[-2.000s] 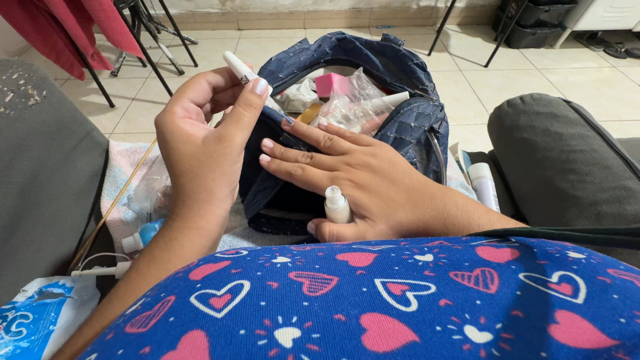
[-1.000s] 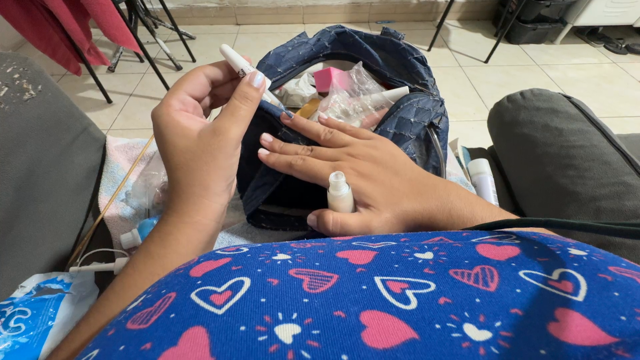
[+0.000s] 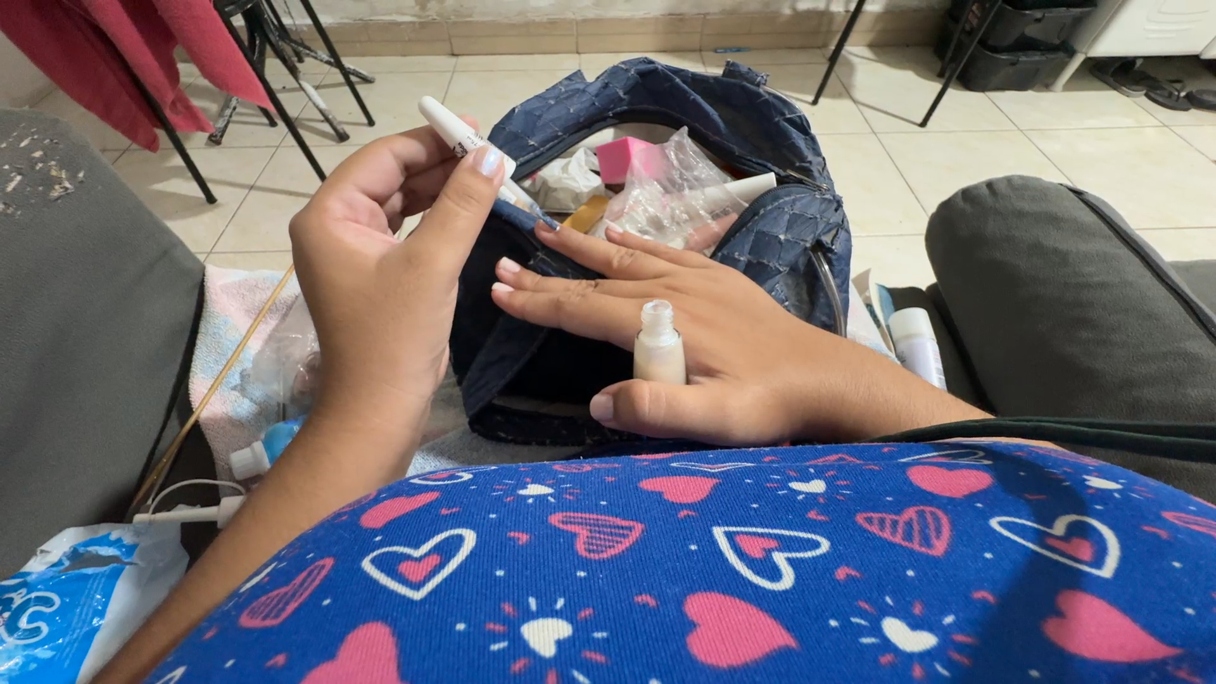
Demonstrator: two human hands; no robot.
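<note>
Raised at the left, my left hand (image 3: 389, 228) pinches the white cap of a nail polish brush (image 3: 465, 133) between thumb and fingers. The brush end points down toward the index fingertip of my right hand (image 3: 703, 323). That right hand lies palm down with its fingers stretched over the front of an open blue quilted bag (image 3: 779, 104). An uncapped nail polish bottle (image 3: 659, 356) with pale contents stands upright between its thumb and index finger. Pale polish shows on several nails. Whether the bristles touch the nail is hard to tell.
Inside the bag are a pink block (image 3: 619, 160), clear plastic wrapping (image 3: 665, 180) and a white tube. Grey cushions (image 3: 1045, 285) flank both sides. A thin wooden stick (image 3: 223, 380), a blue bottle with a white cap and a blue-white packet (image 3: 76, 589) lie at the left.
The brush in my left hand has stayed close to the right index fingertip, with only slight movement. The bottle, tilted a little in the earlier frames, now stands more upright.
</note>
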